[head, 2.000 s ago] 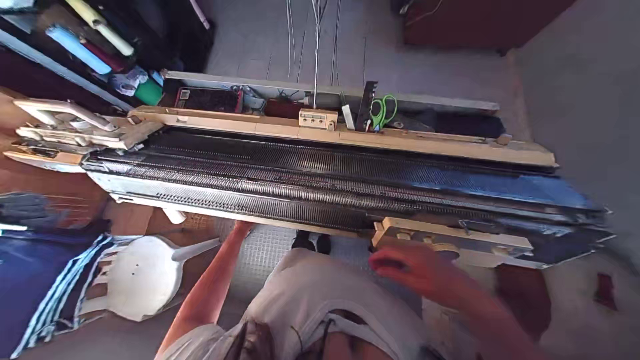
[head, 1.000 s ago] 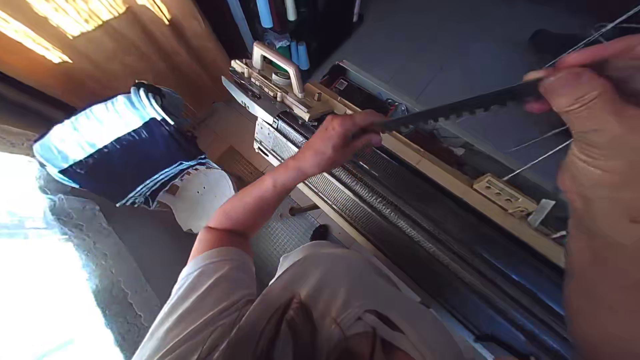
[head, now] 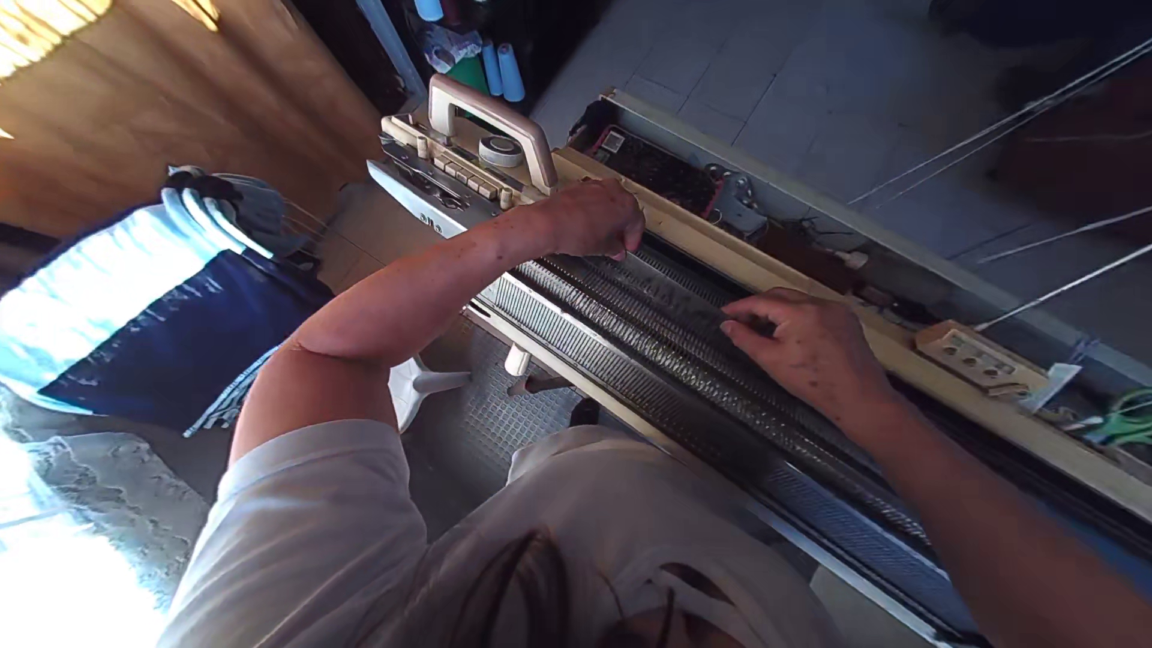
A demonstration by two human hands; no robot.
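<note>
A knitting machine with a metal needle bed (head: 648, 337) runs diagonally across the view. Low over the bed lies a dark toothed strip (head: 670, 286), partly hard to make out against the needles. My left hand (head: 594, 216) pinches it near the machine's left end, its fingertips pointing down. At the strip's other end, the thumb and forefinger of my right hand (head: 801, 351) hold its edge. Beyond my left hand stands the cream carriage handle (head: 495, 117), with a round white roll (head: 500, 151) beside it.
A cream block with round holes (head: 981, 358) sits on the back rail, with green-handled scissors (head: 1125, 418) to its right. Behind the rail is a long tray (head: 810, 202) of small items. Blue and white fabric (head: 180, 315) hangs at left near a white plastic chair (head: 418, 387).
Both hands have lowered the toothed strip, raised above the machine a second ago, to the needle bed. Earlier, my right hand was beside a cream carriage at the right. The view has swung left.
</note>
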